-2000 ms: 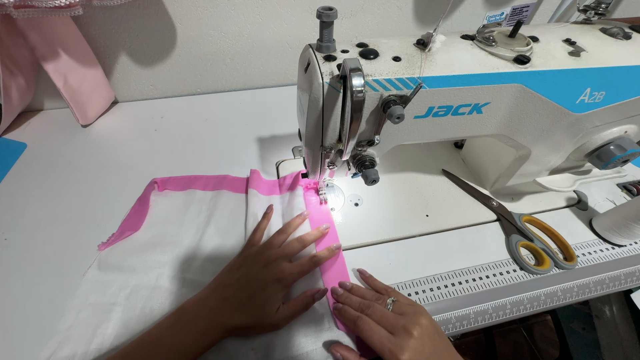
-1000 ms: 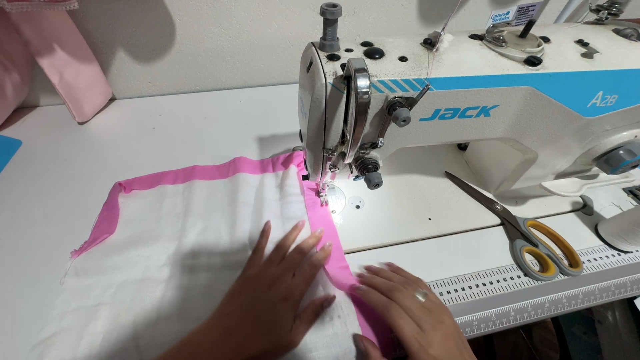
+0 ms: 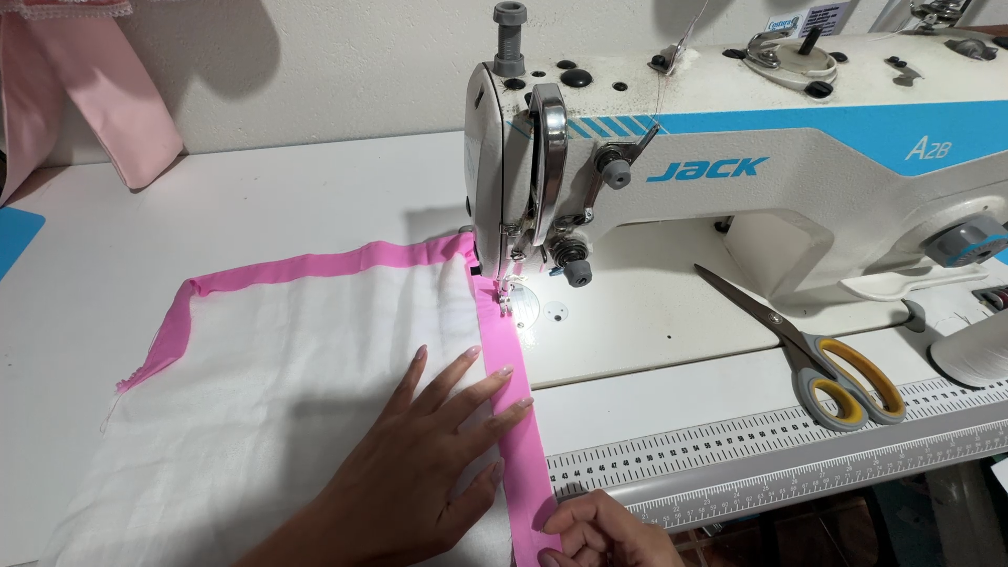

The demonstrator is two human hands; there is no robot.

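Note:
White fabric (image 3: pixel 260 370) with a pink fabric border (image 3: pixel 516 425) lies on the table. Its right-hand border runs under the presser foot (image 3: pixel 505 301) of a Jack sewing machine (image 3: pixel 709 173), whose lamp lights the needle plate. My left hand (image 3: pixel 433 449) rests flat, fingers spread, on the white fabric, with its fingertips on the pink border. Nearer the table's front edge, my right hand (image 3: pixel 606 531) pinches the border's outer edge between thumb and fingers. The border's upper stretch reaches left from the machine head to a folded corner, and a loose thread hangs from its frayed end.
Scissors with grey and yellow handles (image 3: pixel 850 382) lie open across the machine bed and the printed ruler strip (image 3: pixel 677 445). A white thread cone (image 3: pixel 976 350) stands at the right. Pink fabric (image 3: pixel 118 102) hangs at the upper left, near a blue item (image 3: pixel 17 236).
The fold of white fabric beside the machine head has flattened out, and the upper border has shifted left. My right hand has moved from lying flat to pinching the pink edge.

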